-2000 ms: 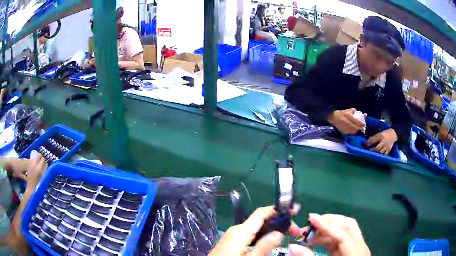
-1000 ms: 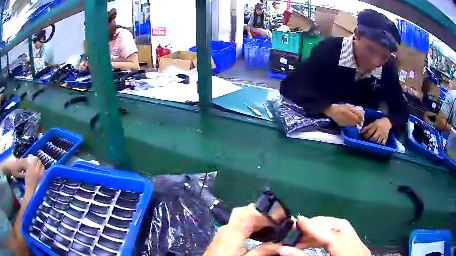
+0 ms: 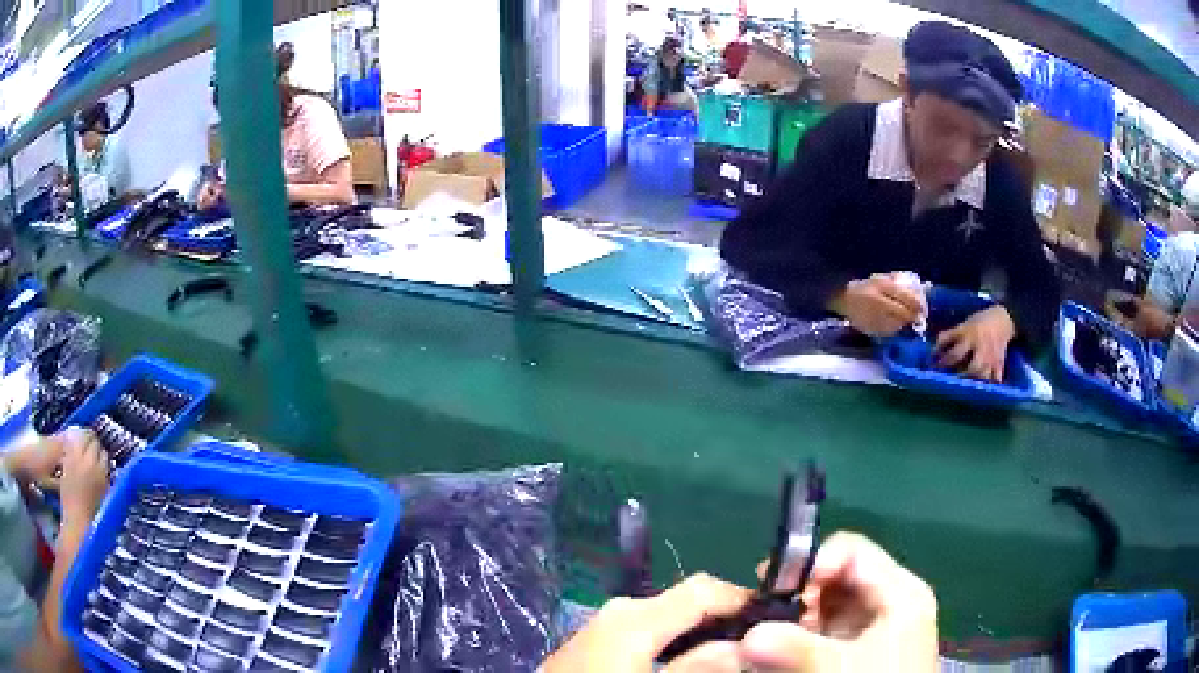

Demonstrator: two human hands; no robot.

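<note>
A black headband assembly [image 3: 794, 539] with a silver-white strip stands up between my hands at the bottom centre. My left hand [image 3: 671, 628] is shut on its lower black part. My right hand [image 3: 874, 607] has its fingers closed around the strip section from the right side. Another end of the band, dark and blurred, rises left of the hands. A thin wire loops beside it. The fingers hide the parts where they meet, and whether a small clip is held there cannot be told.
A left-hand blue tray [image 3: 381, 526] holds rows of curved black covers. A plastic bag of parts [image 3: 480, 579] lies beside it. Black bands lie on the green conveyor belt [image 3: 434, 394]. A right-hand blue tray [image 3: 1131, 607] is at lower right. A person [image 3: 907, 197] works opposite; another's hands are at left.
The band was tipped down a second ago and now stands upright, its strip showing. My right hand has moved in closer against it. The view has shifted slightly.
</note>
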